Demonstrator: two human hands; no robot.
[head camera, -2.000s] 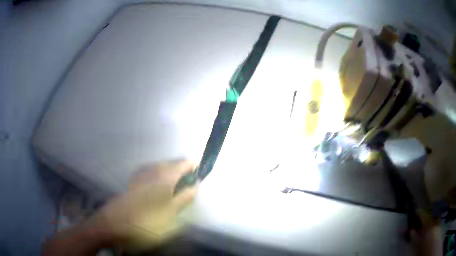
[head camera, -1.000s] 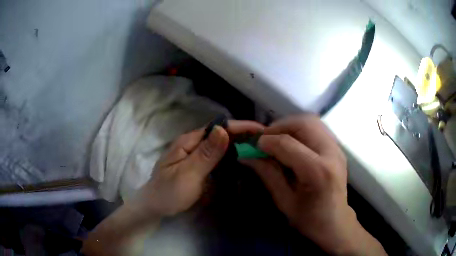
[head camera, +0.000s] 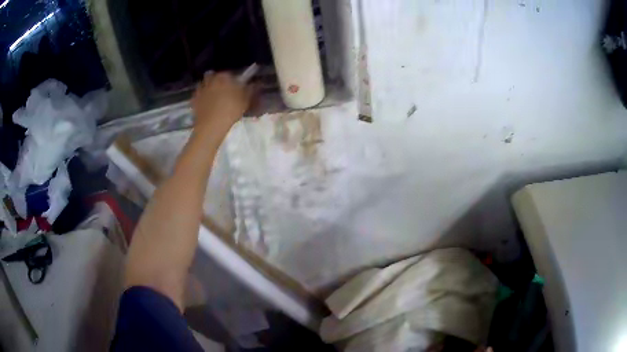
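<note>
My left hand (head camera: 221, 102) is at the end of a stretched arm with a dark blue sleeve, at the sill of a dark, barred opening in the wall. A small whitish stick-like item (head camera: 249, 71) shows at its fingertips; blur hides whether it is gripped. My right hand is not clearly seen; only a trace of skin shows at the bottom edge. Dark green fabric (head camera: 528, 311) hangs in shadow between a pale cloth bundle and the white table (head camera: 584, 240) on the right.
The crumpled cream cloth bundle (head camera: 419, 299) lies at bottom centre. A cream tube (head camera: 294, 51) stands at the opening. A white-edged board (head camera: 254, 271) runs diagonally below my arm. Black-handled scissors (head camera: 38, 260) lie on a white surface at left, beneath white plastic bags (head camera: 58, 127).
The view has swung left from the sewing table to the wall. My left hand has left the dark and green fabric and reached up to the sill. My right hand has largely gone out of view.
</note>
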